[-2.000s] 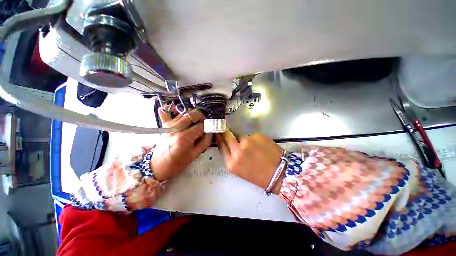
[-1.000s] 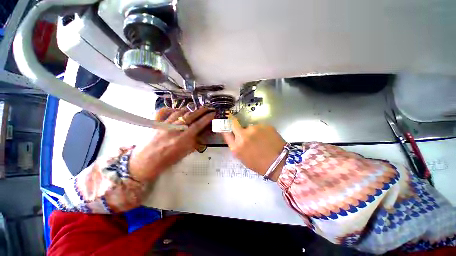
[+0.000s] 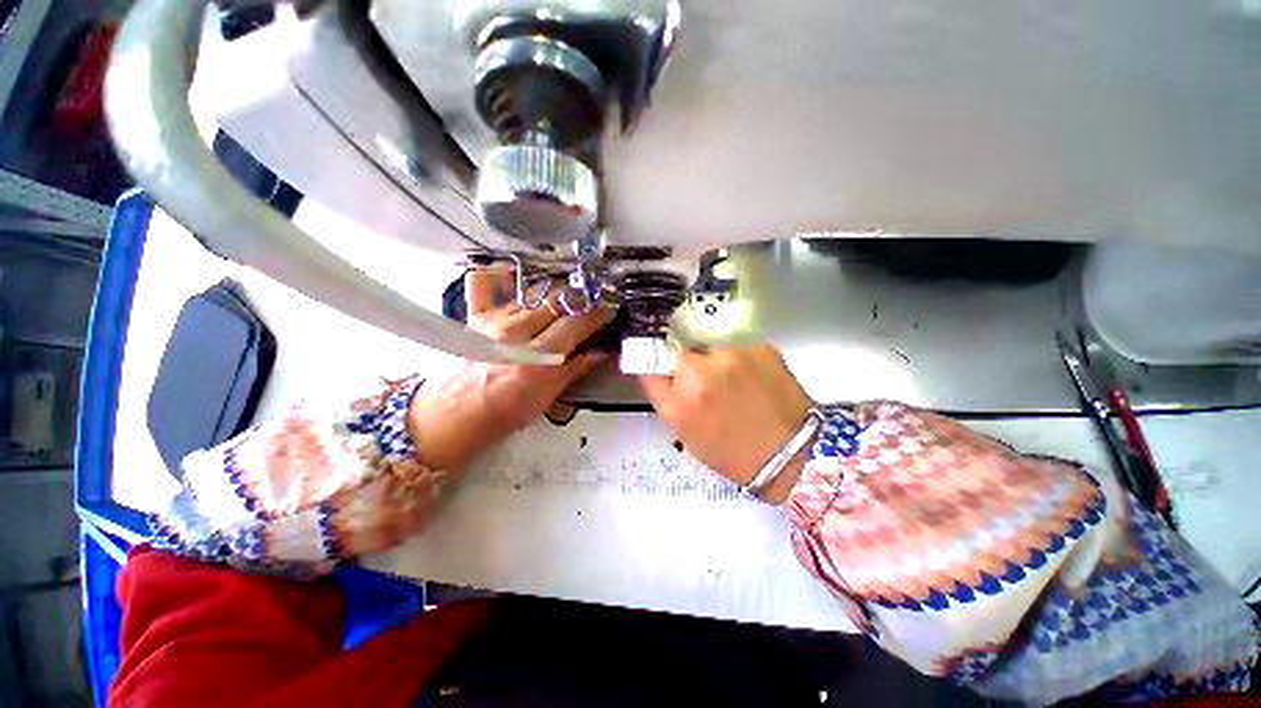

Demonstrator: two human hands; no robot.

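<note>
A black pouch piece (image 3: 592, 339) shows only in small parts under and between my hands, below the machine head. My left hand (image 3: 505, 362) lies on it with the fingers spread forward and presses it down. My right hand (image 3: 726, 401) is at its right side, fingertips close together near the white ribbed tension dial (image 3: 647, 356), which partly hides them. The needle and presser foot are hidden behind the dial and thread guides (image 3: 581, 284). A lit spot (image 3: 712, 313) shines on the steel bed just right of the dial.
The white machine arm (image 3: 899, 125) spans the top, with a silver knurled knob (image 3: 537, 190) and pale curved bar (image 3: 277, 256) at left. A dark flat panel (image 3: 208, 371) lies at left inside a blue edge (image 3: 104, 374). Red and black snips (image 3: 1127, 436) lie at right.
The view has shifted, so the machine head and knob appear further right. My left hand has stretched out flatter over the piece since the earliest frame. My right hand stays beside the dial.
</note>
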